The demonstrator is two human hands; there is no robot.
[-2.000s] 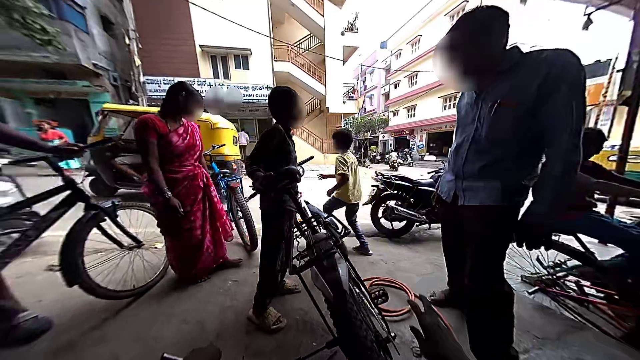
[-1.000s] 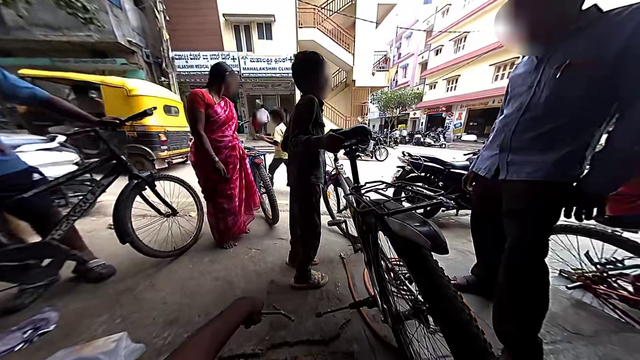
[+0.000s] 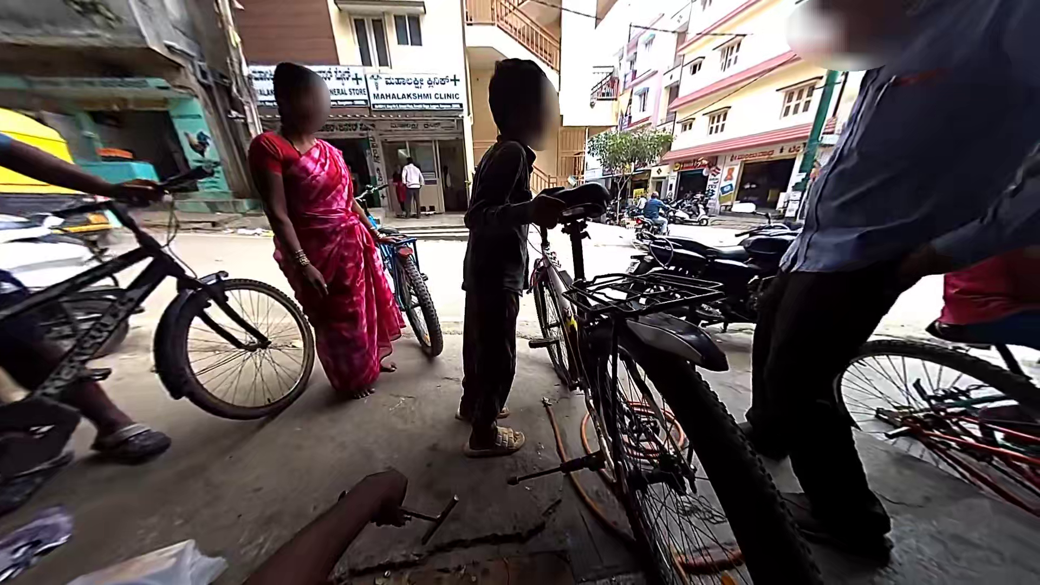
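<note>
My left hand point(image 3: 383, 496) reaches in from the bottom, low over the ground, closed around a thin metal tool point(image 3: 439, 520) with a T-shaped end. To its right stands a black bicycle point(image 3: 601, 390), with its rear tyre point(image 3: 715, 455) toward me and a rear rack point(image 3: 642, 288) over the wheel. A dark rod point(image 3: 552, 470) sticks out from the bicycle's side toward my hand, apart from the tool. A person in dark clothes point(image 3: 497, 227) has a hand at the saddle point(image 3: 578, 199). My right hand is out of view.
An orange hose point(image 3: 569, 455) lies coiled beneath and beside the bicycle. A person in a blue shirt point(image 3: 886, 179) stands close at the right, near another bicycle point(image 3: 934, 406). At left are a black bicycle point(image 3: 244, 349) and a person in a pink sari point(image 3: 337, 244). A plastic bag point(image 3: 162, 565) lies lower left.
The bicycle's saddle and rack have come upright into view since the first frame. My right hand, seen low at right then, has left the view. My left hand now shows with the tool.
</note>
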